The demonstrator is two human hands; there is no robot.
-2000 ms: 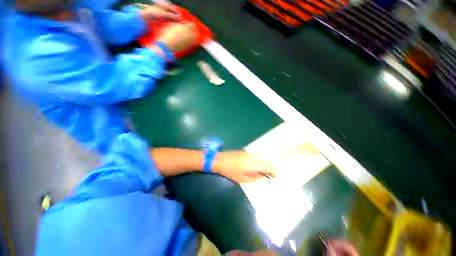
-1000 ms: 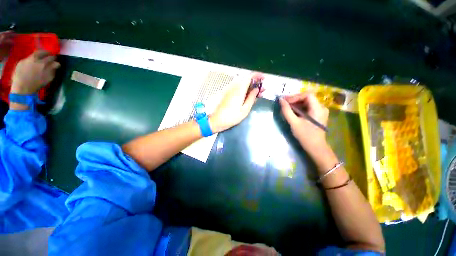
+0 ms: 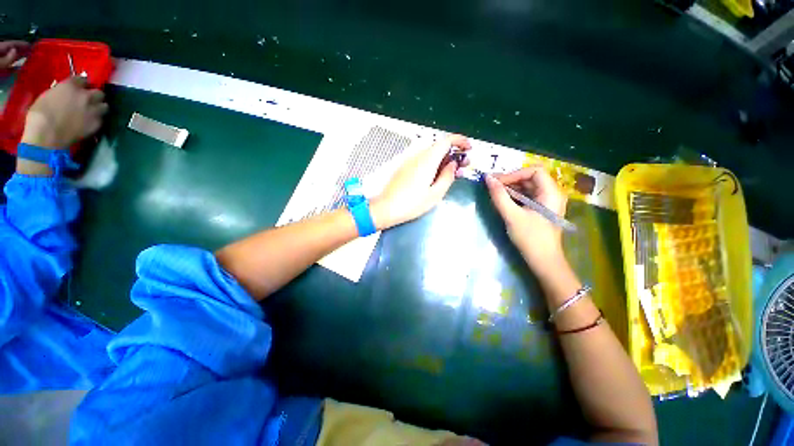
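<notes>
My left hand (image 3: 416,185), with a blue wrist strap (image 3: 358,207), holds a small dark electronic unit (image 3: 456,156) between its fingertips over the bench's white edge strip. My right hand (image 3: 533,209) holds slim grey tweezers (image 3: 541,210) like a pen, their tip just right of the unit. I cannot tell whether the tip touches it. A white sheet with rows of thin grey strips (image 3: 370,157) lies on the green mat, partly hidden under my left hand and forearm.
A yellow tray (image 3: 623,261) with amber patterned sheets stands right, beside a fan (image 3: 777,327). A short banded strip (image 3: 158,130) lies left. A neighbour's hand (image 3: 65,113) is at a red tray (image 3: 103,63). A dark green belt (image 3: 366,61) runs beyond the white strip.
Two seconds ago my left hand was over the sheet; now it holds the unit near the white strip, and the tweezers are beside it. Over the last second both hands have barely moved.
</notes>
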